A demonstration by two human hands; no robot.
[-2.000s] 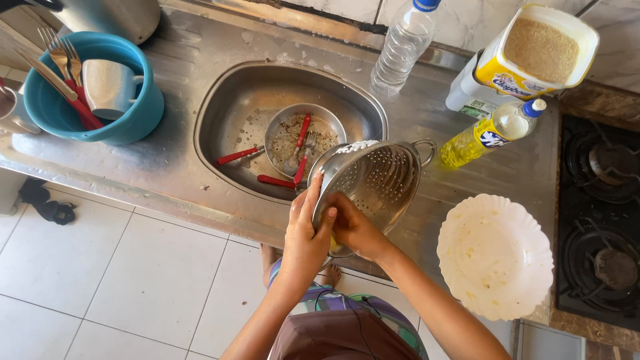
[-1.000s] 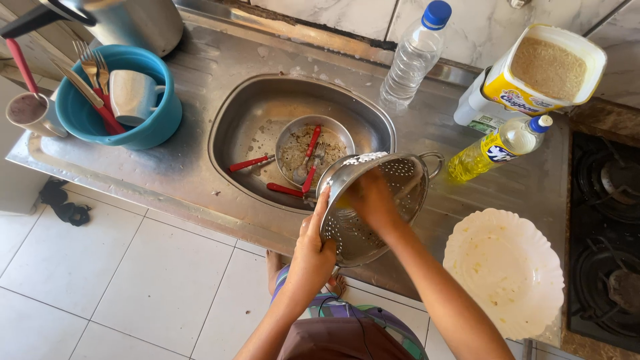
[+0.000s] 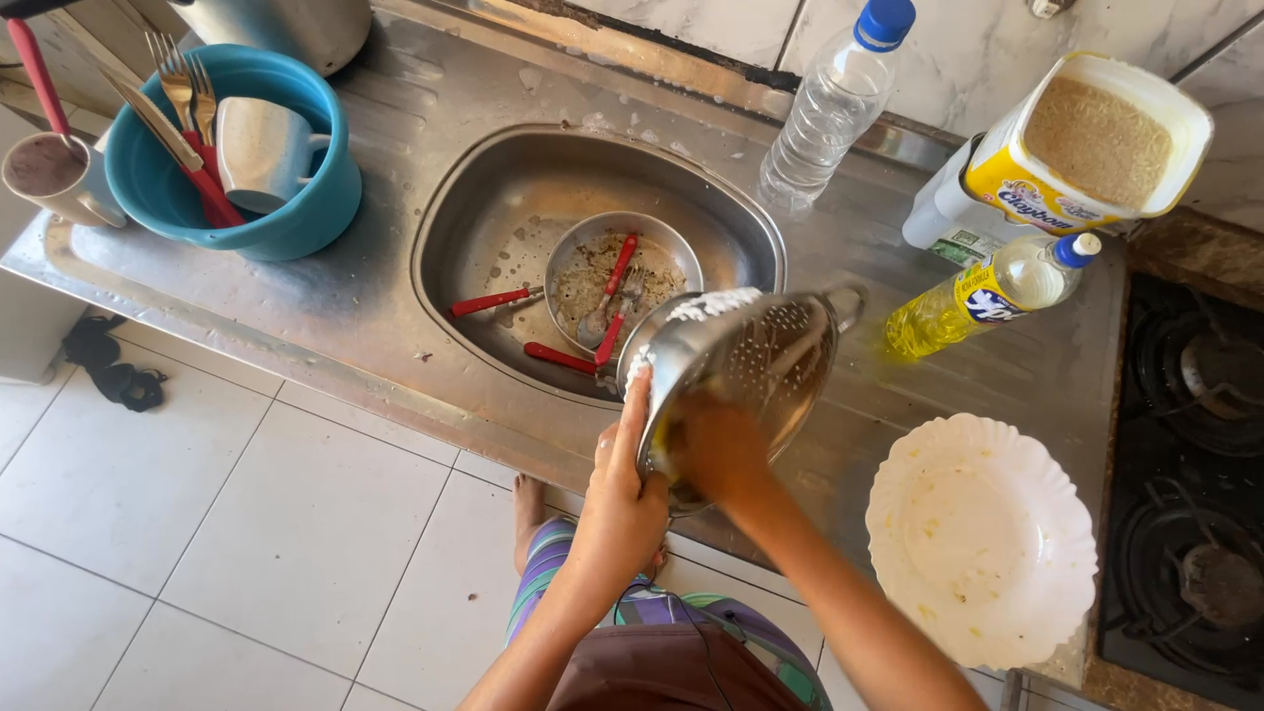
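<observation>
A metal colander [image 3: 790, 365] is tilted on its side over the sink's near right edge, with white bits, perhaps rice, stuck to its outside. My left hand [image 3: 627, 494] grips its rim and base. Inside the bowl my right hand [image 3: 716, 444] is blurred and presses something yellowish, perhaps a sponge, on the inner wall. Behind the colander, the steel sink [image 3: 494, 188] holds a round metal pan [image 3: 573, 257] with food residue and red-handled cutlery [image 3: 617, 267]. More red handles lie beside the pan.
A blue tub [image 3: 286, 232] with cutlery and a mug stands left, beside another mug [image 3: 54, 178]. At right are a water bottle [image 3: 825, 114], a yellow dish-soap bottle [image 3: 978, 296], a margarine tub [image 3: 1057, 188], a soiled white scalloped dish [image 3: 978, 553] and a gas stove [image 3: 1185, 474].
My right hand has shifted about inside the colander, from near its lower rim to deeper in the bowl and back toward the lower rim. My left hand keeps its grip.
</observation>
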